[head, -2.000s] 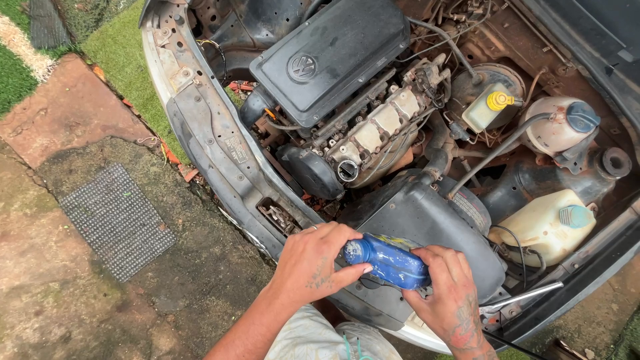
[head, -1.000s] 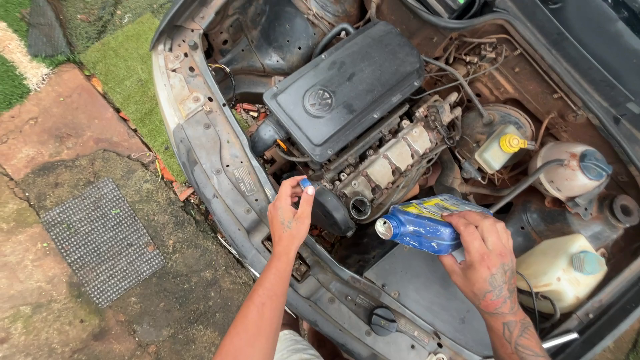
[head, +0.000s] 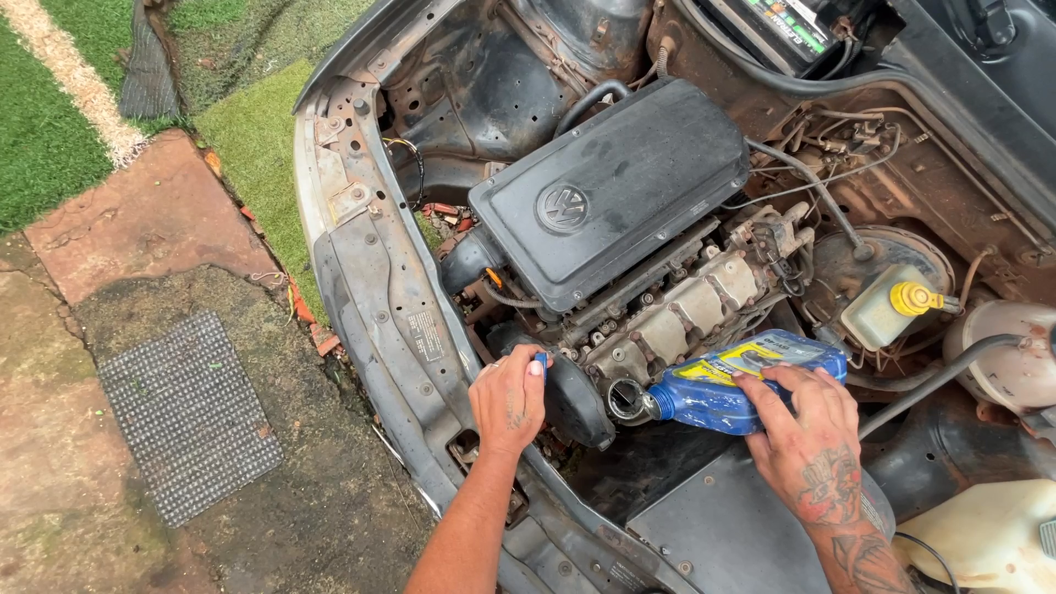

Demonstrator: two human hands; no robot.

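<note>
My right hand [head: 804, 421] grips a blue plastic motor oil bottle [head: 742, 381] with a yellow label. The bottle lies nearly level, its uncapped mouth at the engine's round oil filler opening [head: 627, 399]. Whether oil is flowing cannot be made out. Between the thumb and fingers of my left hand [head: 510, 396] is a small blue bottle cap [head: 541, 360], mostly hidden, left of the filler and beside the black timing belt cover [head: 577, 400]. The metal valve cover [head: 660, 334] runs up and right from the opening.
A black air filter housing [head: 610, 190] covers the engine's upper part. To the right are the brake fluid reservoir [head: 879, 318] with its yellow cap, a round coolant tank [head: 994, 351] and a whitish plastic reservoir [head: 986, 536]. The car's front crossmember [head: 396, 305] borders the bay, beside a ground mat [head: 190, 417].
Two seconds ago both hands held the bottle near the front edge. My left hand moved away with the cap; my right hand then brought the open mouth to the filler opening.
</note>
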